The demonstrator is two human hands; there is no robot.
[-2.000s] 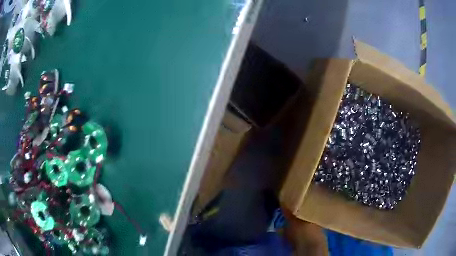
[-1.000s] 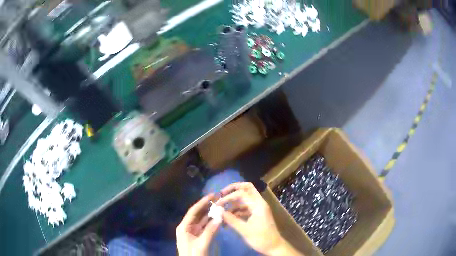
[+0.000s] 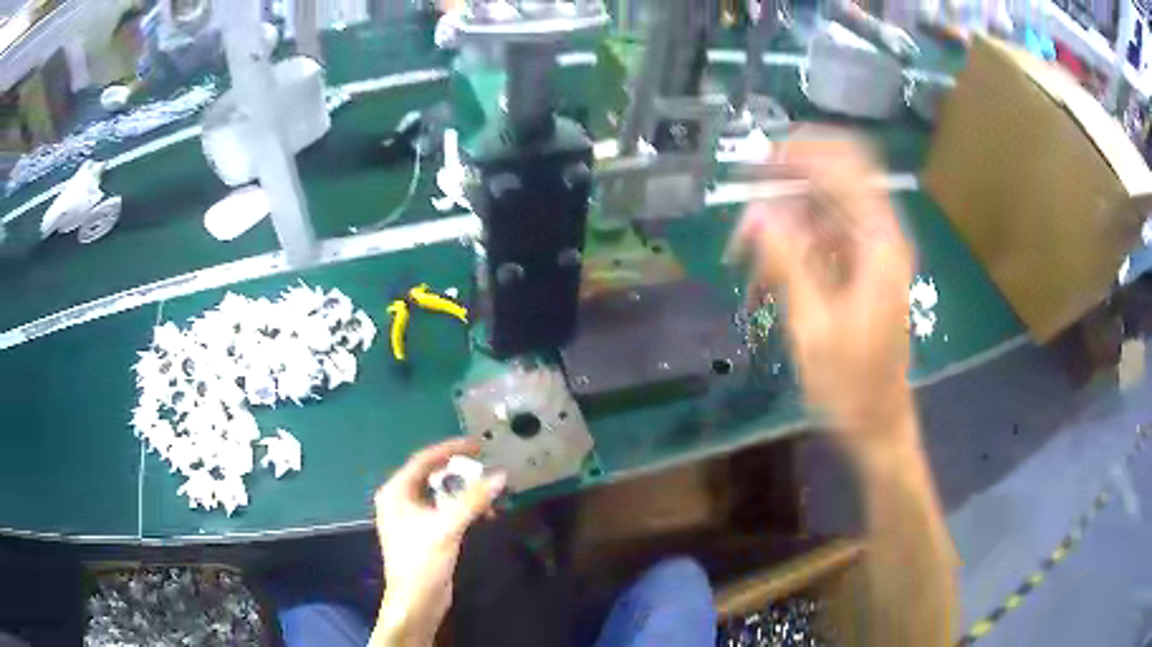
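Observation:
My left hand (image 3: pixel 430 518) holds a small white plastic part (image 3: pixel 457 478) with a round hole, at the front left edge of the press base plate (image 3: pixel 524 426). The plate is square and grey with a dark central hole. The black ram block (image 3: pixel 533 247) stands above its back edge. My right hand (image 3: pixel 834 240) is raised right of the press and blurred; whether it holds anything cannot be told. The steel block (image 3: pixel 657 341) lies right of the base plate. A large pile of white parts (image 3: pixel 240 379) lies left of the press.
Yellow-handled pliers (image 3: pixel 426 311) lie between pile and press. A tall brown carton (image 3: pixel 1030 190) stands at the bench's right end. Cartons of white pieces (image 3: pixel 171 613) and dark bits (image 3: pixel 771 626) are below the bench. A few white parts (image 3: pixel 924 308) lie beyond my right hand.
The view has swung up to the whole press. My hands, together at the white part before, are now apart; the left has the part at the base plate and the right is raised at the right.

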